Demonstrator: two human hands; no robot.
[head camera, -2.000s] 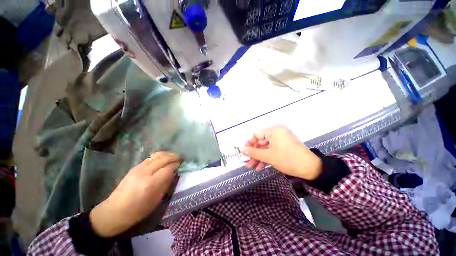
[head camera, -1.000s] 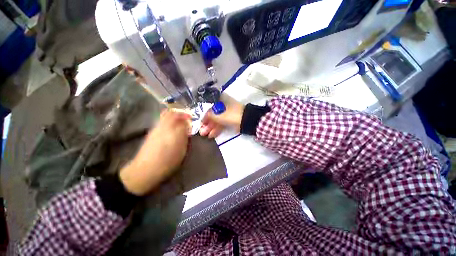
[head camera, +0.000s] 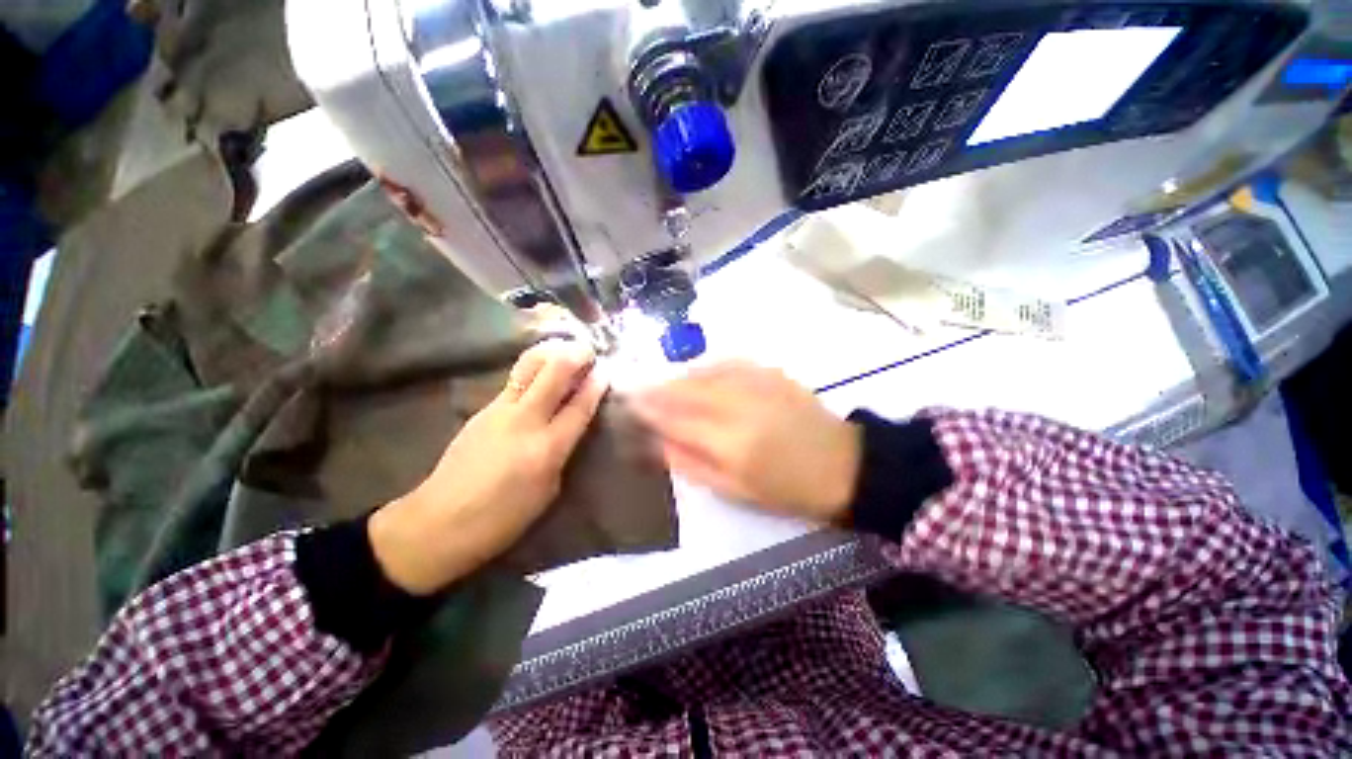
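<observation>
The brown-olive cloth (head camera: 423, 430) lies on the table left of and below the needle area, with green-grey parts in its folds. My left hand (head camera: 497, 467) lies on the cloth, its fingertips close to the brightly lit presser foot (head camera: 605, 335). The fingers are together, and whether they pinch the cloth is unclear. My right hand (head camera: 749, 442) is blurred, at the cloth's right edge just below the small blue knob (head camera: 684, 343). Its fingertips are too blurred to tell if they hold anything. The white sewing machine head (head camera: 349, 104) stands above both hands.
The ruler tape (head camera: 697, 611) runs along the table's front edge. Pale printed labels (head camera: 979, 307) lie under the machine arm. A clear tray (head camera: 1257, 270) and a slim blue tool (head camera: 1219, 309) are at the right end. The large blue tension knob (head camera: 693, 146) juts out above the needle area.
Both hands have moved from the front edge to the needle area. A small white piece between the fingers one second ago no longer shows clearly. My right hand has since moved right and down from the needle.
</observation>
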